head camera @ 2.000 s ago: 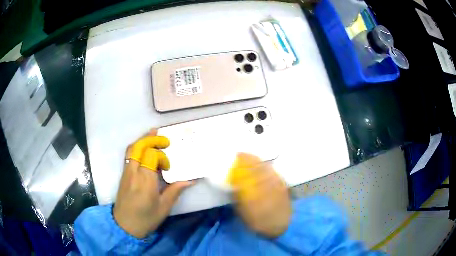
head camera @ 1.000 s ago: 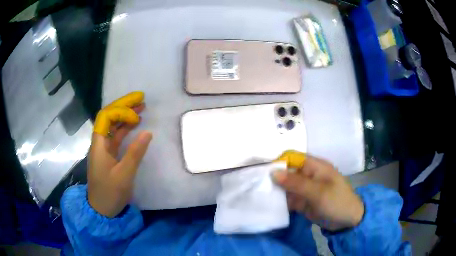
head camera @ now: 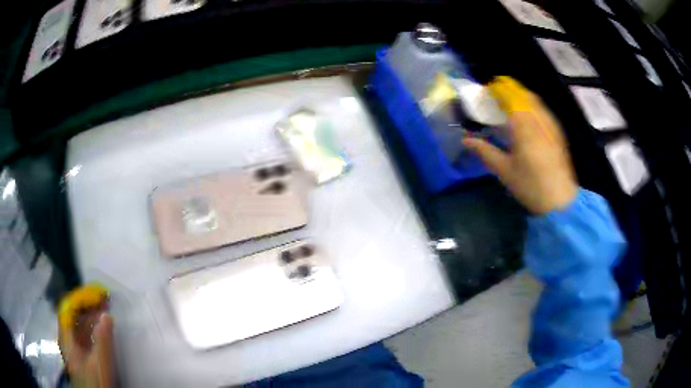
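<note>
Two phones lie back up on the white mat. The farther, pink-gold phone has a label at its left part; the nearer one looks whitish from glare. Both have dark lenses at the right end. My right hand, with a yellow finger cot, is over the blue box. A blurred white piece is at its fingertips; I cannot tell whether it is a wipe or a lid, or whether it is gripped. My left hand is low at the left, partly cut off, apart from the phones, open and empty.
A small white packet with a green stripe lies on the white mat beyond the phones. A translucent bottle with a metal cap stands in the blue box. More phones lie in dark holders at top left and at right.
My right hand has moved from the nearer phone to the blue box. The view has turned right, and the white wipe is no longer seen by the phone. My left hand remains beside the phones.
</note>
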